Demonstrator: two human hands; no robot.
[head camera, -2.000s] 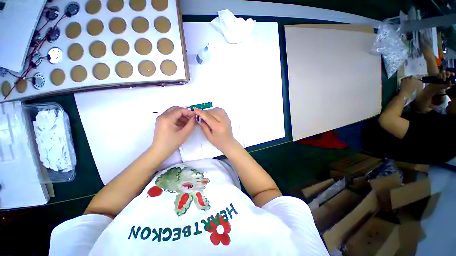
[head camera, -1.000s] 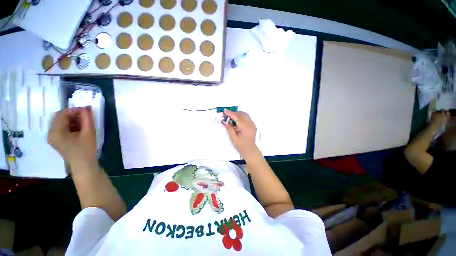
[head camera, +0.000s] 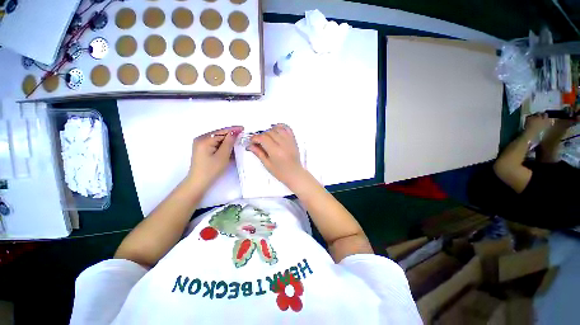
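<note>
My left hand (head camera: 213, 154) is over the middle of the white work sheet (head camera: 172, 171). Its thumb and finger meet at the tips; anything between them is too small to make out. My right hand (head camera: 278, 152) is beside it, fingers curled on a small whitish and silver component (head camera: 245, 139) between the hands. The green board is hidden by the right hand; a small dark bit shows above the fingers. A thin white panel (head camera: 261, 179) lies below the hands. A clear box (head camera: 108, 159) at the left holds heaped white pieces (head camera: 84, 155).
A foam tray (head camera: 172, 92) with round holes and wired discs (head camera: 75, 77) is at upper left. White panels (head camera: 32, 216) lie at far left. A tissue (head camera: 322, 32) and small bottle (head camera: 284, 65) are above. Cardboard (head camera: 442, 108), a person's arm (head camera: 515, 165) and cartons (head camera: 464, 273) are at right.
My left hand has moved from the clear box back beside my right hand. The green board and its lead, visible a second ago, are now covered. The view has shifted slightly.
</note>
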